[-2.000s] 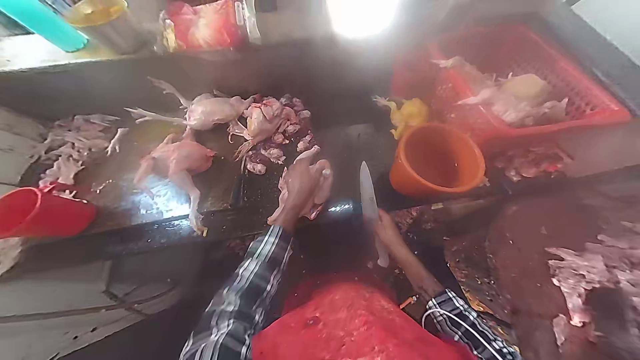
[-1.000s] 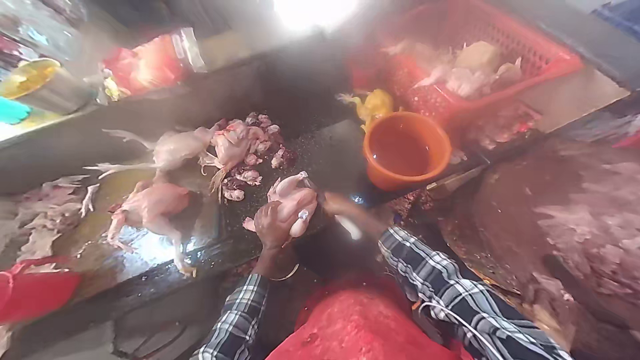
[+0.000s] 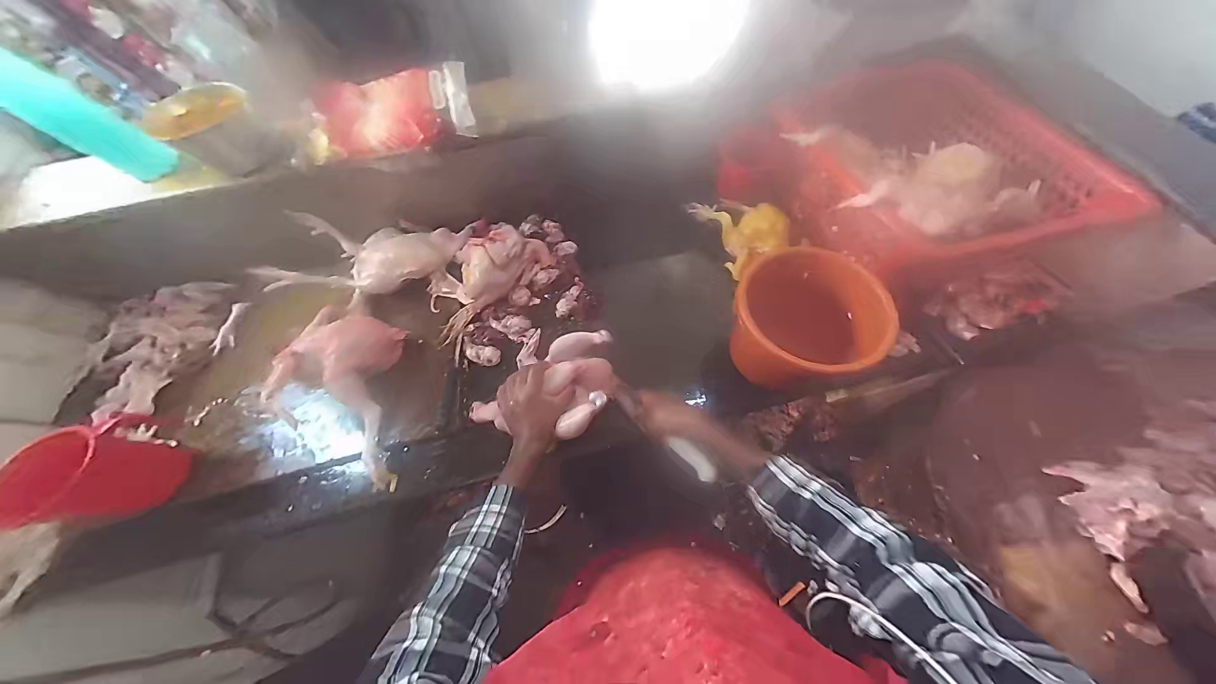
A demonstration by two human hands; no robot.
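Note:
My left hand [image 3: 530,404] grips a plucked chicken [image 3: 576,372] at the counter's front edge. Against the bird's right side is my right hand [image 3: 670,418], blurred and closed on a knife, whose pale handle [image 3: 692,460] sticks out below the fist; the blade is hidden or blurred. Behind my left hand lie a plucked chicken carcass [image 3: 499,264] and small pieces of offal [image 3: 568,299]. Two more plucked birds, one pale with legs outstretched [image 3: 404,258] and one pinker [image 3: 351,347], rest on the wet counter to the left.
An orange bucket [image 3: 812,318] of liquid stands right of my hands, a yellow bird [image 3: 758,230] behind it. Farther back is a red crate [image 3: 1092,204] with poultry. A red container [image 3: 95,475] sits left. Meat pieces [image 3: 1121,503] lie at right, a steel pot [image 3: 223,133] on the back ledge.
Two seconds ago the knife blade pointed up, away from the bird in my left hand. My right hand has since moved left to the bird and remains beside it.

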